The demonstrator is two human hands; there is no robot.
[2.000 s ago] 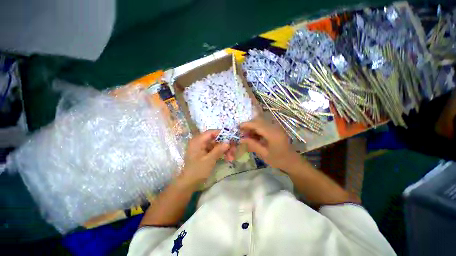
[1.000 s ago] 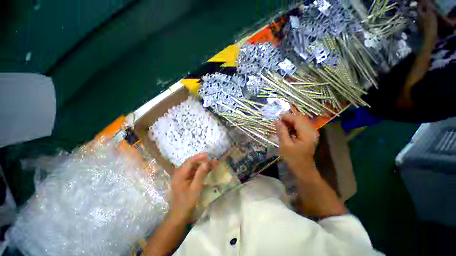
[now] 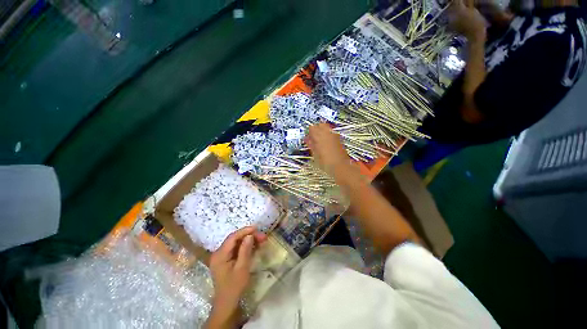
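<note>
Small white plastic parts (image 3: 222,204) fill a shallow cardboard box (image 3: 168,217). My left hand (image 3: 235,254) is at the box's near edge, thumb and fingertips drawn together; whether a small part is between them is too small to tell. Rod assemblies lie in fanned piles right of the box, with grey heads (image 3: 257,150) at the far side and pale-gold stems (image 3: 299,180) towards me. My right hand (image 3: 323,142) reaches over the piles, its fingers at the grey heads. The fingertips are blurred, and I cannot tell whether they hold a head.
Crinkled bubble wrap (image 3: 122,286) lies left of the box. Another person in dark clothing (image 3: 534,71) works at the bench's far right end. A grey vented crate (image 3: 547,173) stands at the right. A brown carton (image 3: 418,205) is below the bench. A pale panel (image 3: 29,205) is at the far left.
My right hand has moved from the near side of the rods onto the grey heads. My left hand stays by the box. The view has turned right, showing more of the other person.
</note>
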